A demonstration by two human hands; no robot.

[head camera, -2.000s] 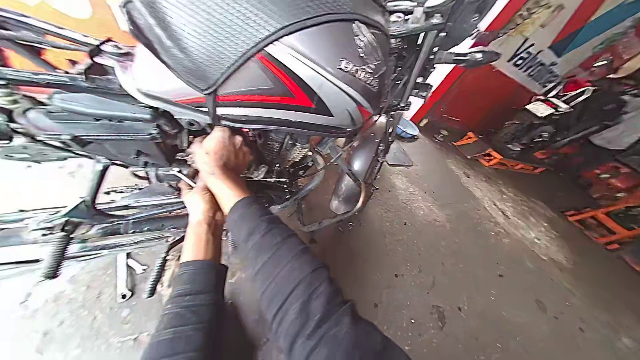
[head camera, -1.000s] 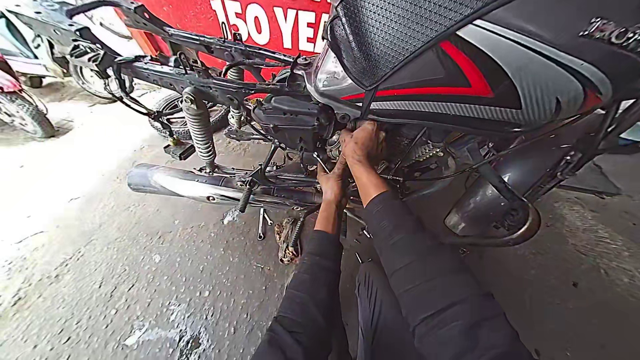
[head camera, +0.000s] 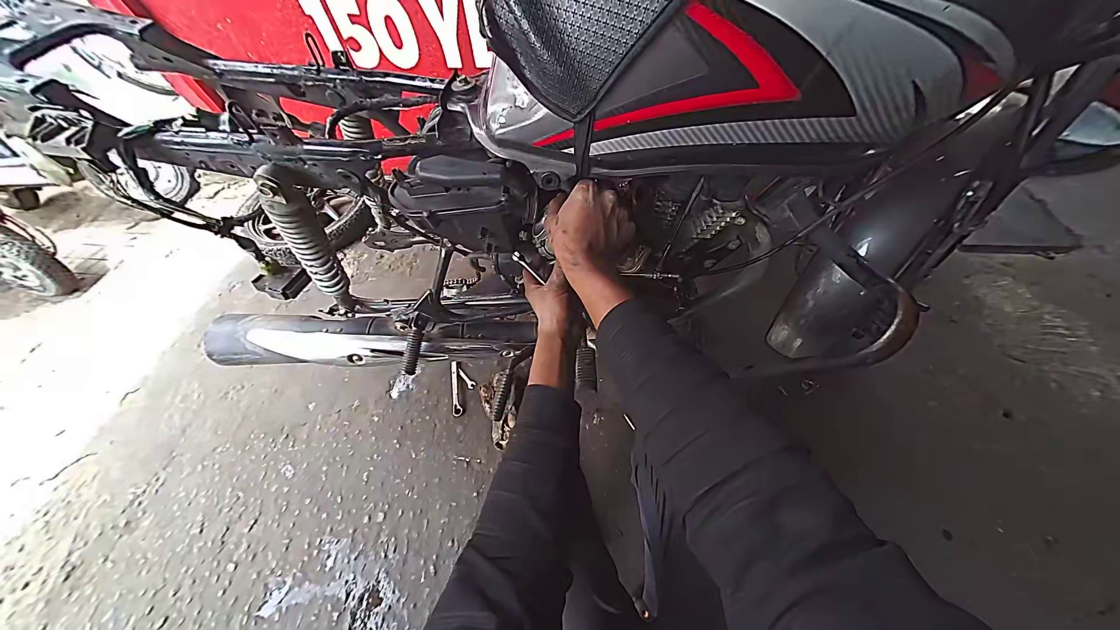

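Note:
A motorcycle with a grey, black and red fuel tank point(head camera: 770, 79) stands side-on before me. My right hand point(head camera: 592, 226) is at the carburettor area under the rear of the tank, its fingers bent around something hidden. Just below it, my left hand point(head camera: 549, 297) is close to a thin metal tool point(head camera: 528, 268) that pokes out by its fingers; its grip is partly hidden. Left of my hands is a black plastic housing point(head camera: 459, 199). The finned engine point(head camera: 713, 217) lies to their right. A black textured cover point(head camera: 582, 52) hangs over the tank, its strap reaching down beside my right hand.
The silver exhaust muffler point(head camera: 289, 339) and a coil-spring shock absorber point(head camera: 302, 236) are at the left. Spanners point(head camera: 457, 389) lie on the ground below the muffler, beside a dirty part point(head camera: 503, 411). A curved crash guard point(head camera: 901, 324) juts out at the right, by the front mudguard point(head camera: 840, 289).
The view has swung left along the motorcycle since the earliest frame. Both hands stay close together at the same area under the tank.

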